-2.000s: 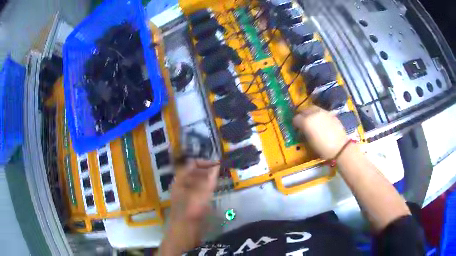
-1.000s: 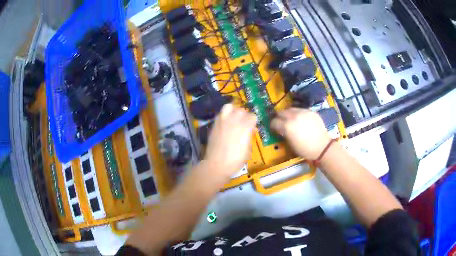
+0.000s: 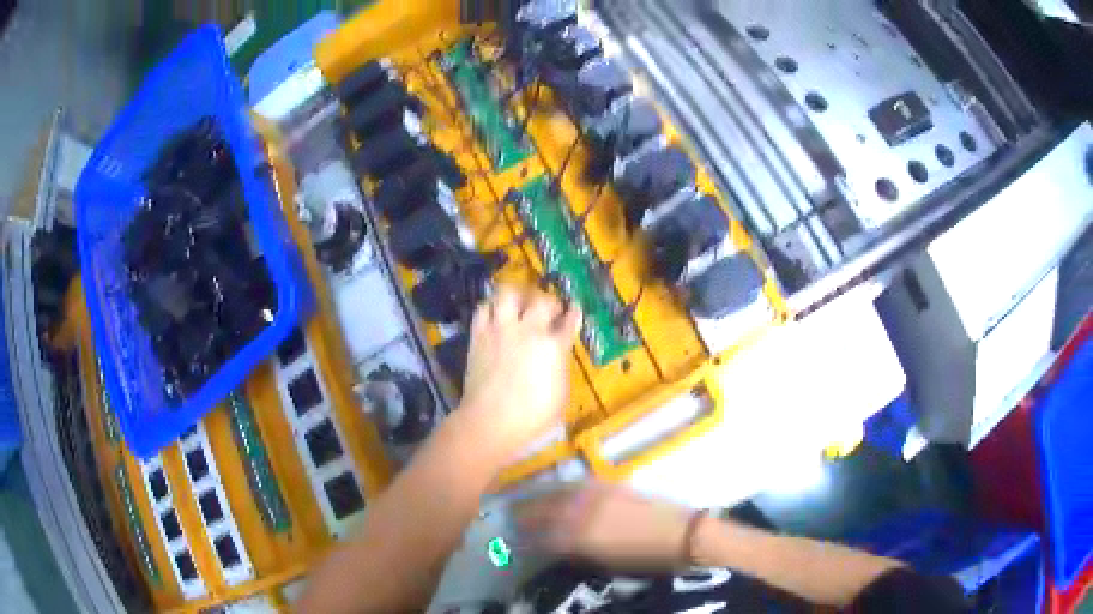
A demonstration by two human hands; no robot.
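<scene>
An orange test tray [image 3: 659,324] lies in front of me with black power adapters [image 3: 420,236] seated along both sides and thin cords running inward. A green connection board [image 3: 573,274] runs down its middle. My left hand [image 3: 518,360] is over the near left part of the tray, beside the board, fingers bent down; what its fingertips touch is hidden. My right hand [image 3: 593,524] is blurred, below the tray's near edge and close to my body; whether it holds anything cannot be told.
A blue basket [image 3: 291,314] heaped with adapters rests on another orange tray at the left with uncovered black sockets [image 3: 321,434]. Metal rails [image 3: 743,144] and a holed silver plate [image 3: 839,90] are at the right. An orange handle [image 3: 653,434] juts towards me.
My right hand has left the board's near right side and moved down towards my body. My left hand stays over the tray's near left part. The whole view has shifted and turned.
</scene>
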